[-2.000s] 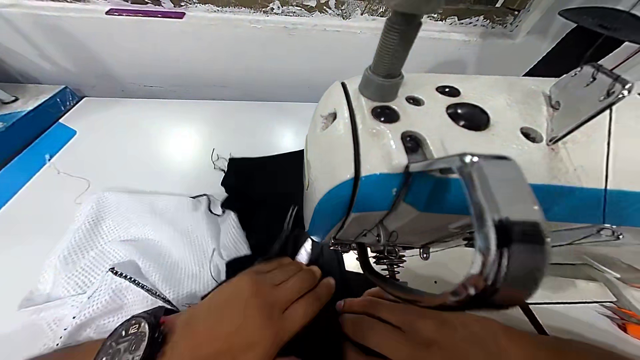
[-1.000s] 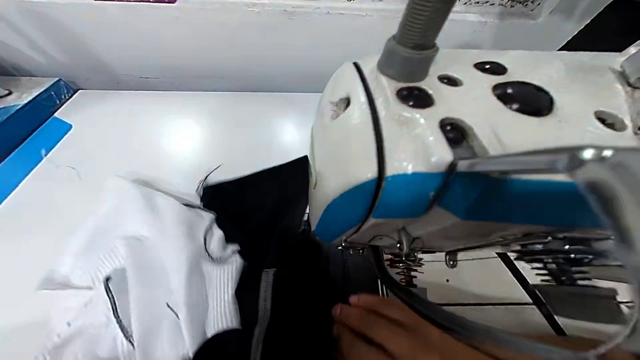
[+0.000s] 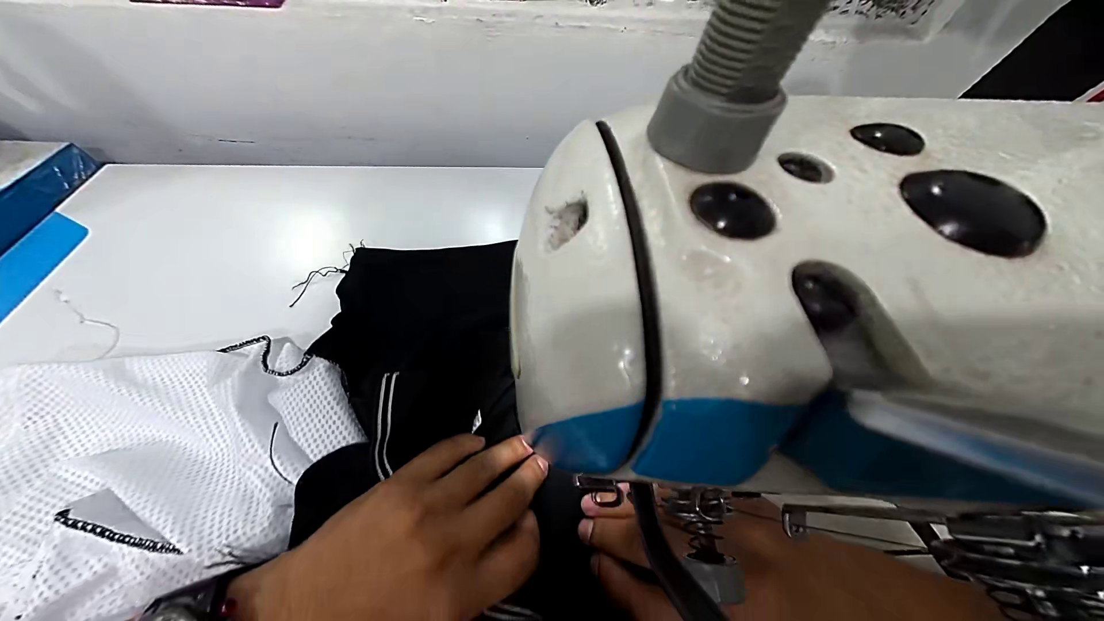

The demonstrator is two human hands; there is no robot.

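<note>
Black fabric with white stripes lies on the white table and runs under the head of a white and blue sewing machine. My left hand, with a watch at its wrist, presses flat on the black fabric left of the machine head, fingertips near its lower edge. My right hand reaches in from the right beneath the machine head, its fingertips at the black fabric's right side; machine parts partly hide it. White mesh fabric with black overlock stitching lies beside the black fabric on the left. Whether either hand pinches the cloth is unclear.
A grey ribbed flexible tube rises from the machine top. Metal thread parts and springs hang at the lower right. A blue and white box stands at the table's left edge, below a white wall. A loose thread lies on the table.
My left hand was on the cloth two seconds ago, out of sight one second ago, and is back on the black fabric. The cloth has shifted and its striped part now shows. The view has moved nearer the machine.
</note>
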